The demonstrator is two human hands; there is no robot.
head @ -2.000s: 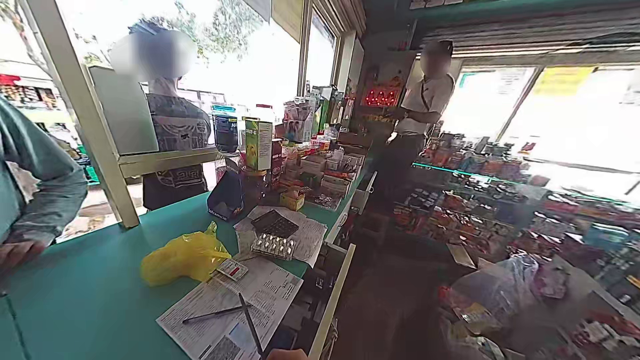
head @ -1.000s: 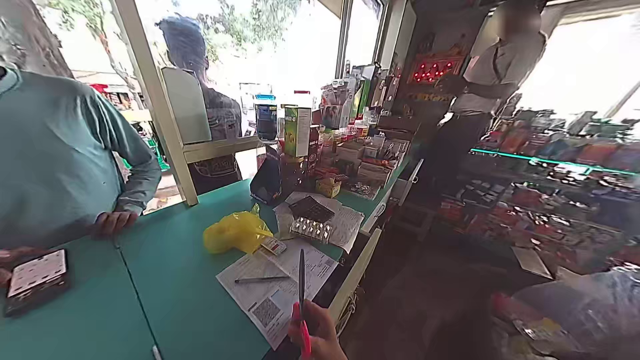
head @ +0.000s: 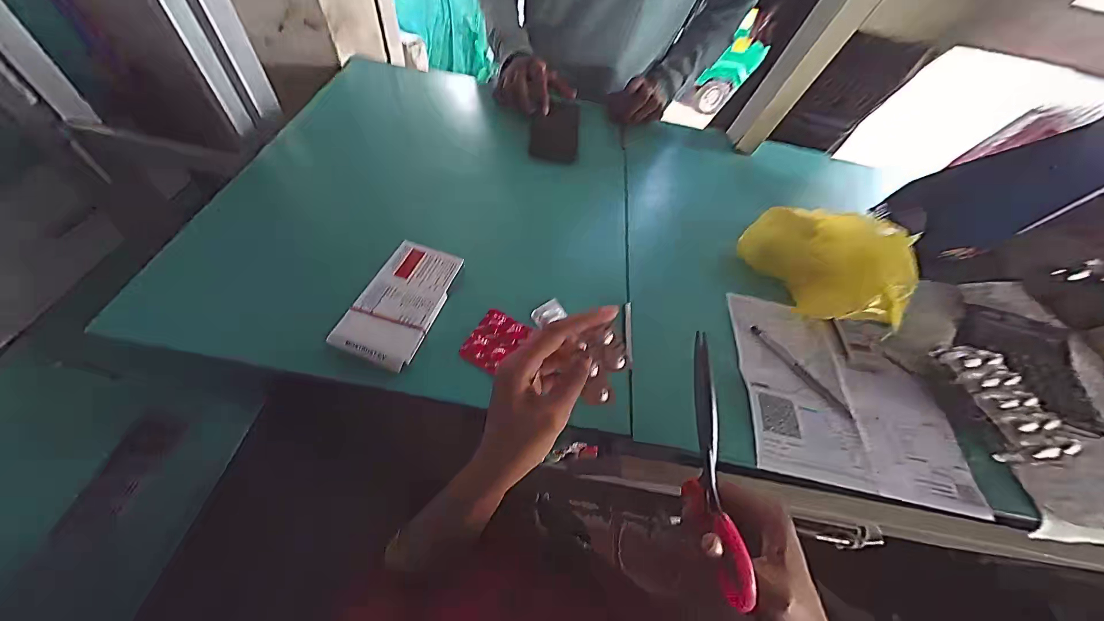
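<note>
My right hand (head: pixel 759 543) grips red-handled scissors (head: pixel 707 414), whose blades point up and lie close together. My left hand (head: pixel 543 388) reaches over the front edge of the green counter (head: pixel 535 224), with a blister strip of tablets (head: pixel 599 371) at its fingers; whether it grips the strip I cannot tell. Just left of these fingers lie a red blister pack (head: pixel 494 341) and a small silver foil piece (head: pixel 548 312). Farther left rests a white medicine box (head: pixel 397 302) bearing print. To the right, a pen (head: pixel 802 371) lies on printed paper (head: pixel 871 440).
A crumpled yellow plastic bag (head: pixel 832 259) sits behind the paper. Another blister strip (head: pixel 1013 401) lies at the right. Across the counter a person's hands (head: pixel 530 84) are beside a dark phone (head: pixel 554 132). A drawer with a metal latch (head: pixel 841 535) is below the counter's front edge.
The view has swung left and down, bringing the medicine box and red blister pack into sight. My left hand has come into view. The scissors remain in my right hand.
</note>
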